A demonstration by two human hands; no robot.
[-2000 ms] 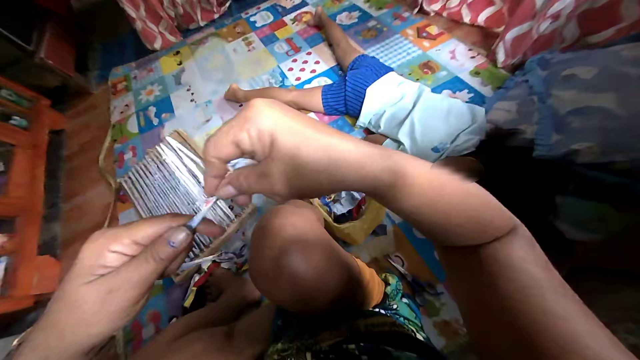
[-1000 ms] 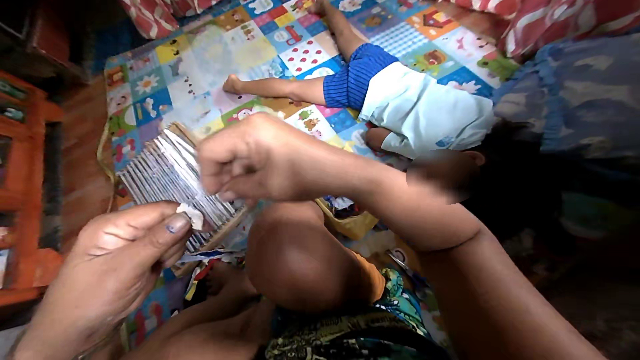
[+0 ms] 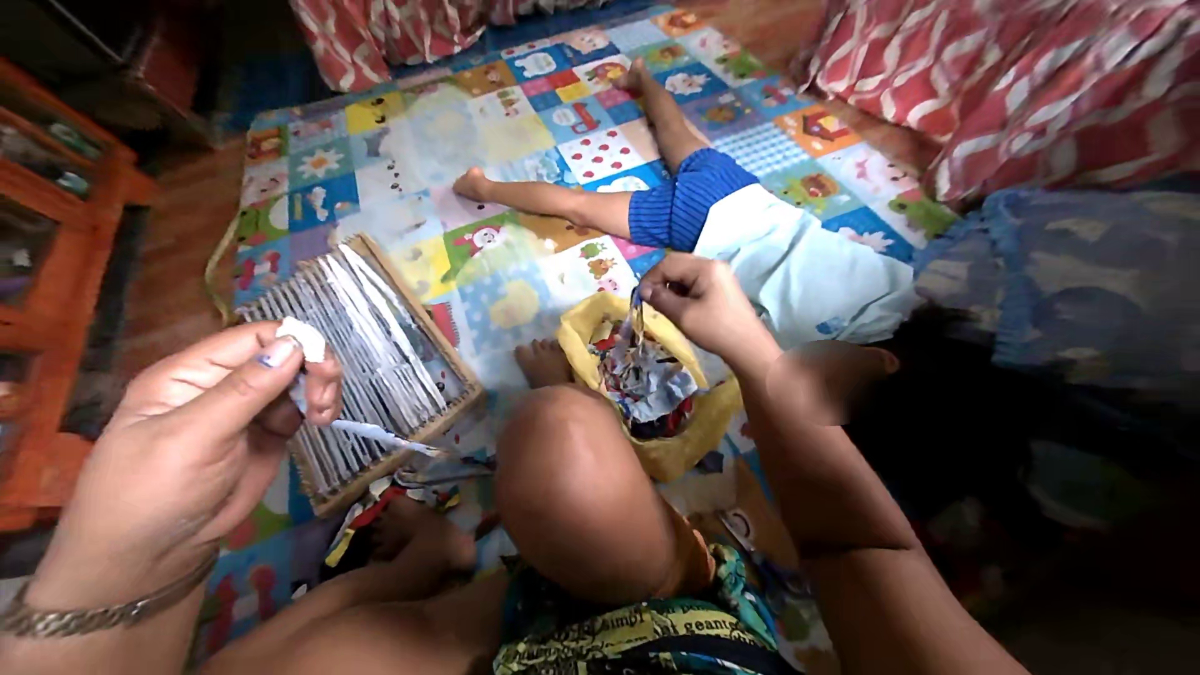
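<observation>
My left hand [image 3: 230,403] pinches a white fabric strip [image 3: 302,339] between thumb and forefinger; a pale strip end hangs below the hand, in front of the wooden frame loom [image 3: 436,415]. Closely spaced light strands [image 3: 361,328] run across that frame, which lies on the mat. Over a yellow bag [image 3: 689,455] filled with fabric scraps [image 3: 647,375], my right hand [image 3: 689,295] holds a thin dark-and-light scrap strip [image 3: 637,314] by its upper end. The strip's lower end merges with the scraps, so where it stops cannot be told.
A person in a light blue shirt [image 3: 783,267] lies on the patterned mat [image 3: 403,202], just beyond the bag. More scraps [image 3: 361,520] lie by my foot. Scissors [image 3: 741,530] appear to lie right of my knee. An orange cabinet [image 3: 56,244] stands left, a blue pillow [image 3: 1097,281] right.
My right hand has moved away from my left hand to above the yellow bag and now holds a strip there. My left hand keeps the white strip. The view has shifted.
</observation>
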